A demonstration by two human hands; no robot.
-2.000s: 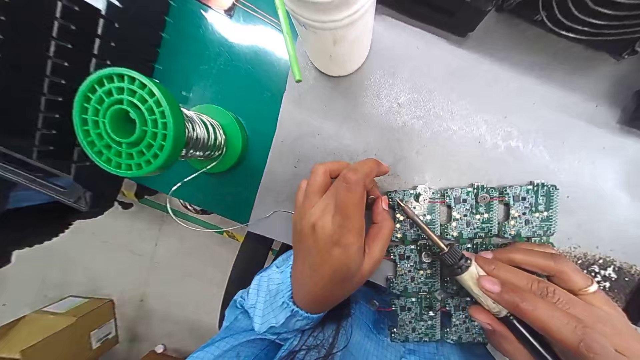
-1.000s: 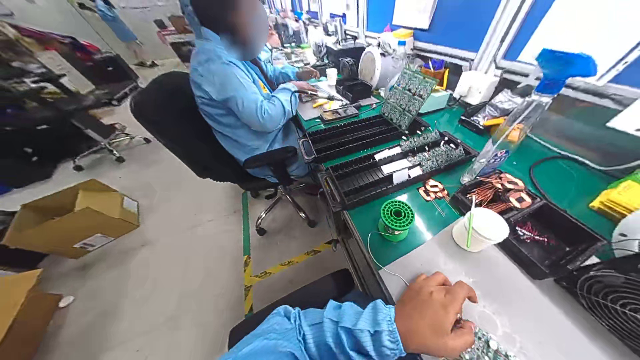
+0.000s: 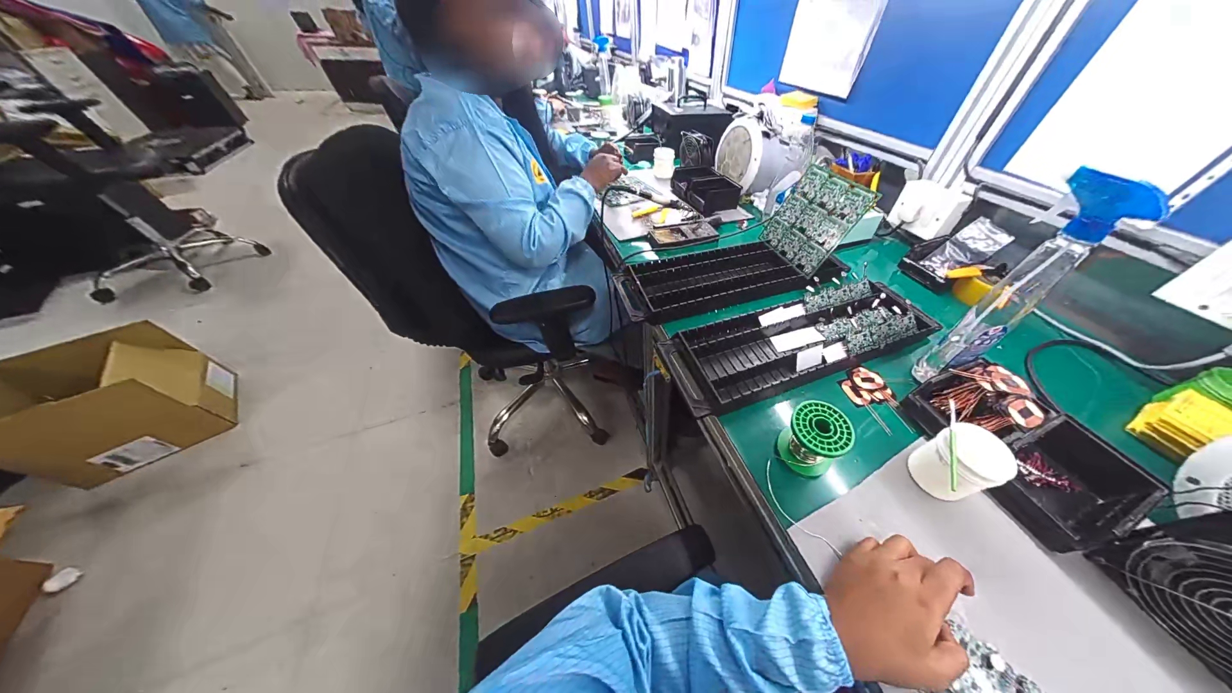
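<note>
My left hand [image 3: 895, 611] lies at the near edge of the bench, its fingers bent over a corner of the green circuit boards [image 3: 987, 664]. A thin solder wire [image 3: 804, 525] runs from the green solder spool [image 3: 816, 441] to this hand; whether the fingers pinch it is hidden. Beyond the hand stands a white plastic tub [image 3: 962, 462] with a green stick in it. My right hand and the soldering iron are outside the view.
Black slotted racks [image 3: 804, 342] holding circuit boards stand beyond the spool. Copper coils [image 3: 991, 399] fill a black bin beside a clear spray bottle [image 3: 1011, 289]. A black fan [image 3: 1184, 597] is at right. A co-worker [image 3: 510, 192] sits at the bench, left of the racks.
The view has swung up and left from the boards, strongly. My right hand and the soldering iron, seen two seconds ago over the boards, are out of view. My left hand remains at the boards.
</note>
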